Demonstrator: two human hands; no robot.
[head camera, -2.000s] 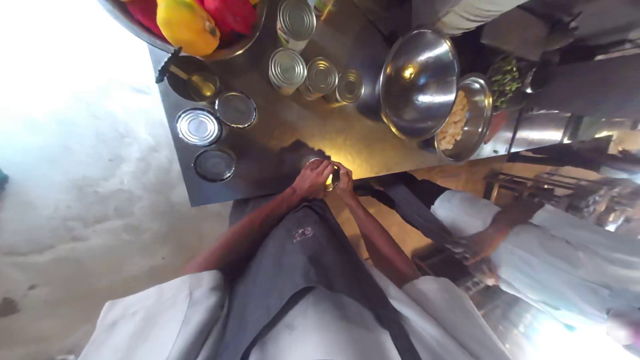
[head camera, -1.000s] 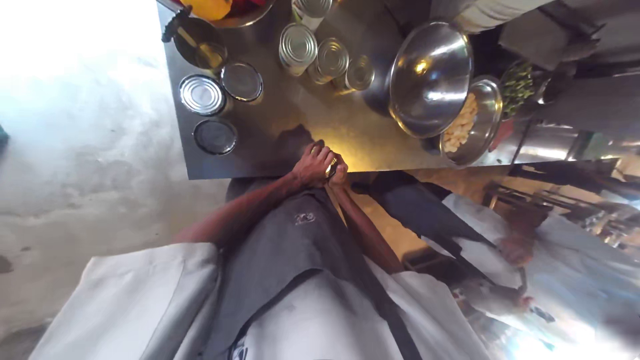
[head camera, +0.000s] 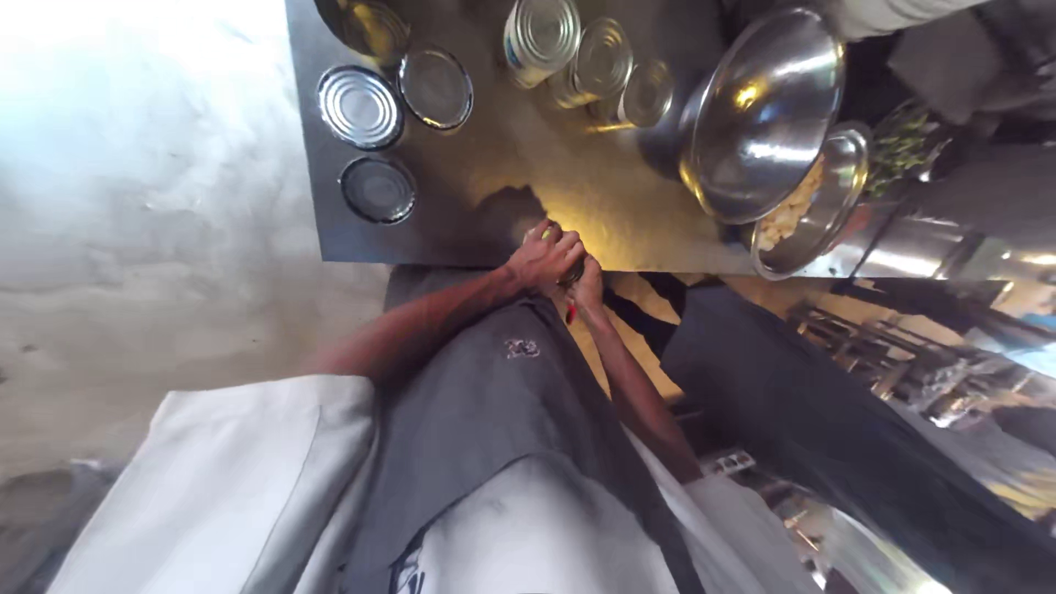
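Note:
My left hand (head camera: 546, 257) is closed over a small, mostly hidden object at the near edge of the metal table (head camera: 495, 177). Against it, lower and to the right, my right hand (head camera: 586, 285) grips the same dark or metallic object from the side. A small red part (head camera: 570, 313) shows just below the fingers. What the object is, I cannot tell. Ahead of my hands stand a tall can (head camera: 547, 35), another can (head camera: 604, 58) and a smaller can (head camera: 648, 93). A ridged metal lid or can top (head camera: 360, 107) lies to the left, beside dark round tins (head camera: 378, 190), (head camera: 436, 87).
A large steel bowl (head camera: 763, 115) leans over a second bowl (head camera: 858, 177) holding pale chopped food (head camera: 788, 219). Green leaves (head camera: 903, 148) are behind them. A person in dark clothing (head camera: 767, 355) stands close on the right. A light sleeve (head camera: 899, 12) shows at the top.
Both hands stay together at the table edge, with the fingers shifted slightly around the object. The person on the right has changed posture. The bowl of peppers has left the view.

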